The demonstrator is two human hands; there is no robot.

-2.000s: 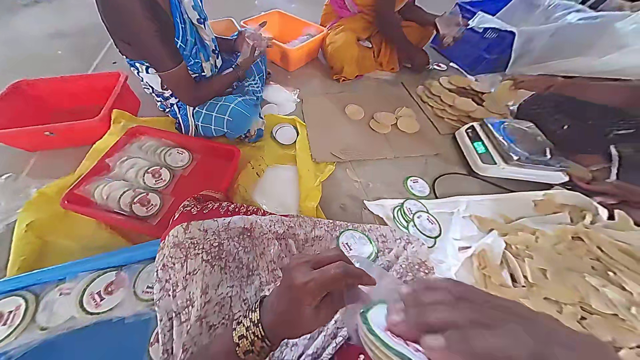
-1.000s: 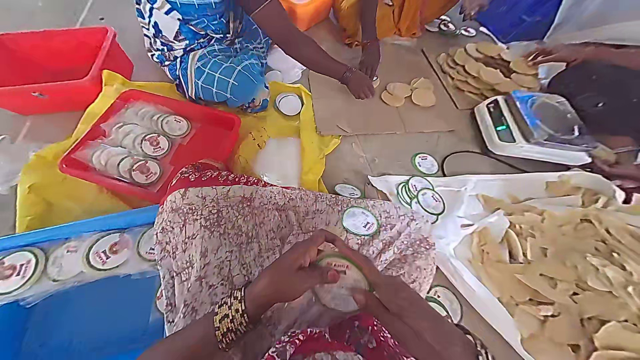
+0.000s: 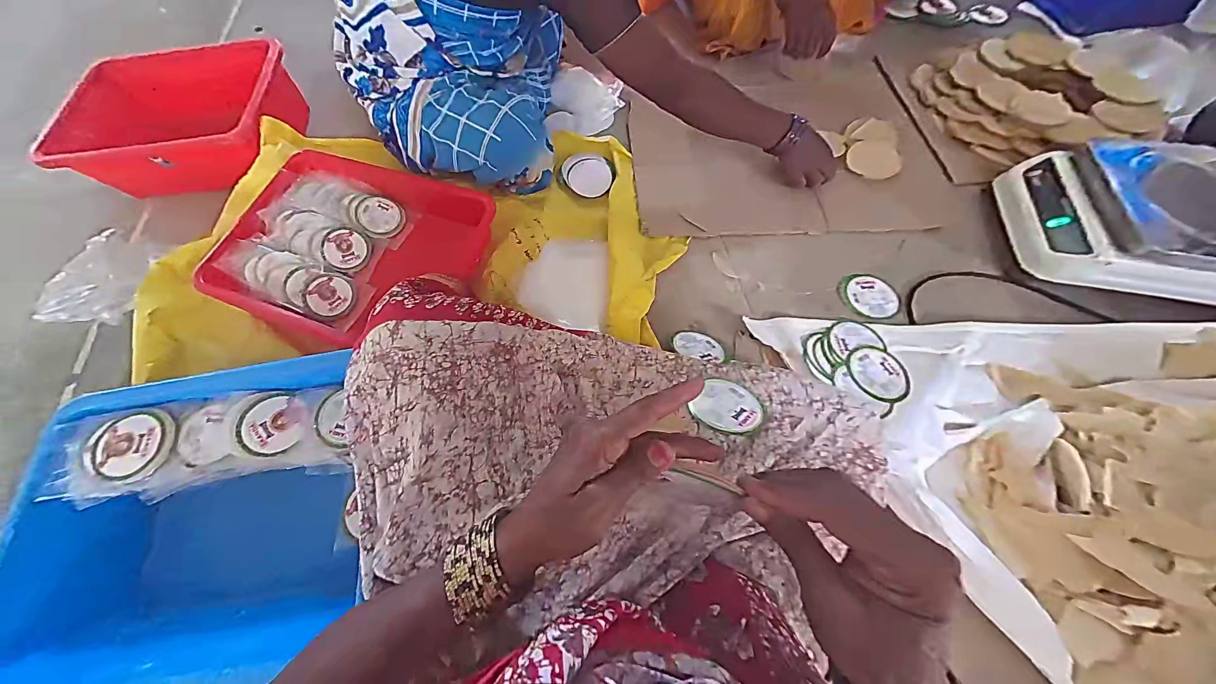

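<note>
Over the patterned cloth on my lap (image 3: 456, 427), my right hand (image 3: 845, 551) pinches the edge of a thin clear packet with a green-rimmed disc (image 3: 708, 478), seen nearly edge-on. My left hand (image 3: 608, 465), with bangles at the wrist, has its fingers spread against the packet's other side; whether it grips is unclear. A round printed label with a green rim (image 3: 727, 407) lies on the cloth just beyond the fingers. Another label (image 3: 698, 347) is past the cloth's edge, and several overlapping labels (image 3: 878, 372) lie to the right by the white sheet.
A blue tub (image 3: 237, 570) and a red tray (image 3: 446, 214) hold packed discs at left; an empty-looking red tub (image 3: 171, 114) stands behind. Flat tan pieces (image 3: 1121, 475) cover the white sheet at right, near a digital scale (image 3: 1073, 228). A co-worker's hand (image 3: 807, 160) touches cardboard.
Two seconds ago my hands were lower right, around a stack of labelled discs; now they are over the lap with the packet turned edge-on. The co-worker's arm has reached out over the cardboard.
</note>
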